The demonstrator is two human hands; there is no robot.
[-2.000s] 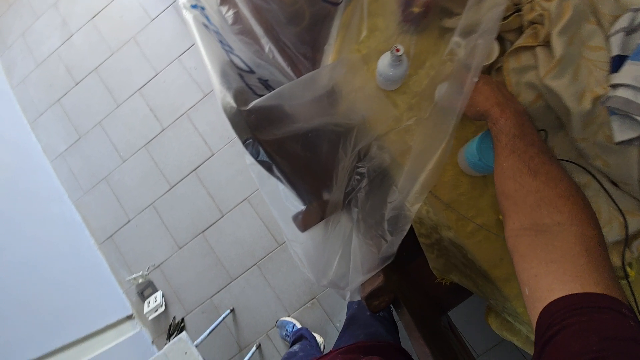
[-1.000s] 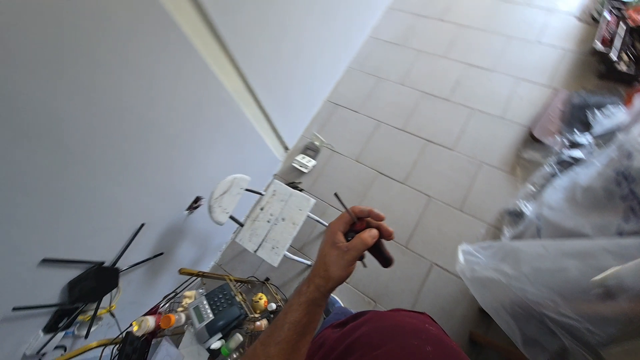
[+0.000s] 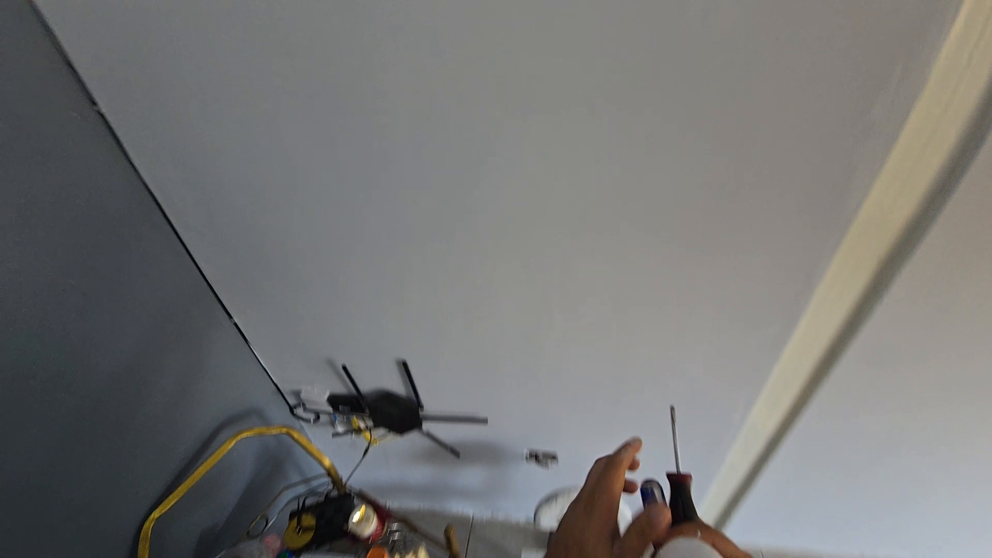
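At the lower right, my left hand (image 3: 593, 508) has its fingers raised and apart from the thumb. A dark blue handle (image 3: 652, 492) stands between its fingers and thumb, its lower end hidden behind the thumb; which hand bears it is unclear. Close on the right, my right hand (image 3: 709, 535) is mostly cut off by the bottom edge and wraps the lower end of a screwdriver (image 3: 680, 496). The screwdriver has a red and black handle, with its thin metal shaft pointing up. A blurred white rounded thing (image 3: 687, 549) lies in front of the hands.
A black router (image 3: 394, 411) with several antennas is on the pale wall, with a small wall socket (image 3: 541, 458) to its right. A yellow cable conduit (image 3: 225, 449) curves at the lower left above cluttered small items. A white seat (image 3: 554, 508) shows behind my left hand.
The view has swung from the floor to the wall. One second ago my left hand held a screwdriver with a dark red handle over the floor; now both hands are close together and two handles show.
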